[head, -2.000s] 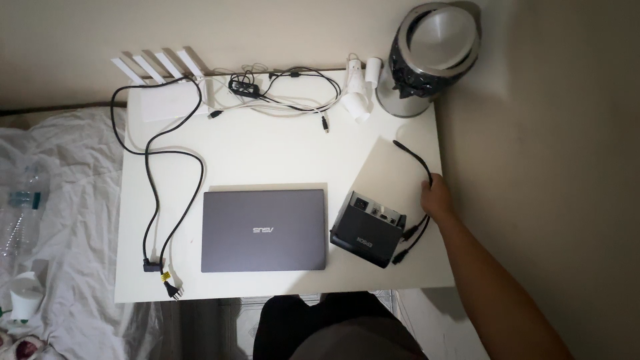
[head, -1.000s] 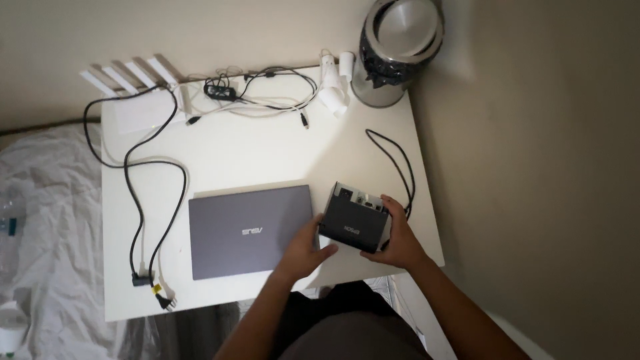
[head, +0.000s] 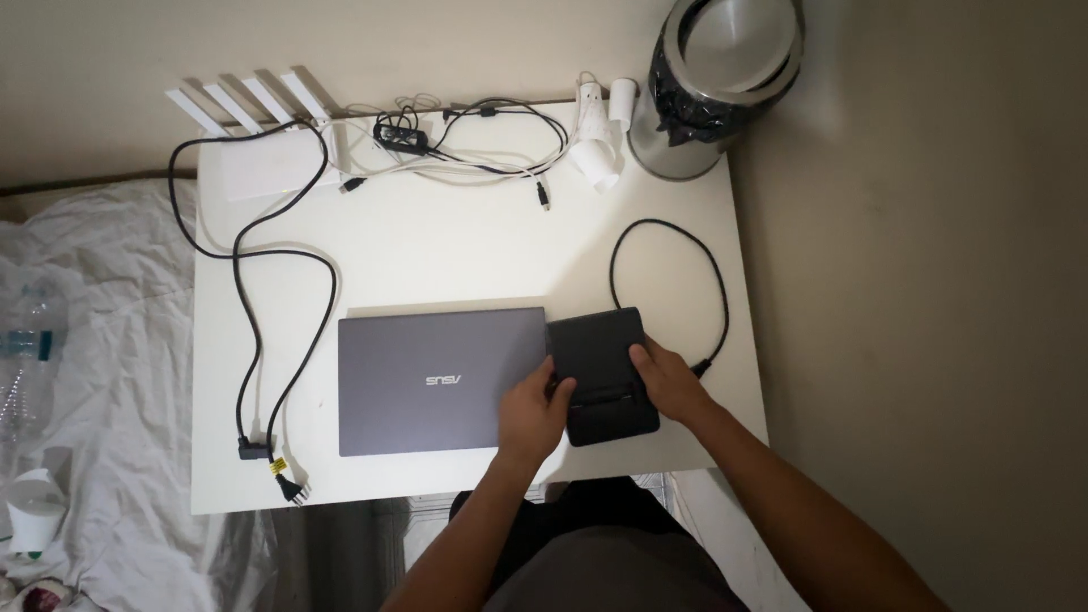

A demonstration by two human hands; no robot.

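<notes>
Both my hands hold a black receipt printer [head: 602,365] over the front right of the white table. My left hand [head: 537,412] grips its left side, beside the right edge of a closed grey ASUS laptop [head: 425,357]. My right hand [head: 671,378] grips its right side, with the thumb on the top face. A paper slot runs across the printer's face. Past the printer, a black cable [head: 722,289] loops on the table, its plug [head: 701,368] close to my right wrist. A black power cord [head: 289,252] lies left of the laptop.
Along the back of the white table [head: 425,246] are a white router [head: 268,166], a black power adapter [head: 399,138] with tangled cables, white paper rolls [head: 593,161] and a steel bin [head: 680,157]. A wall stands right; a plastic bottle [head: 30,348] and cup [head: 36,510] lie left.
My left hand has come in and both hands now hold the printer, turned so that its slotted face shows. My right hand earlier held the cable, which now lies looped on the table.
</notes>
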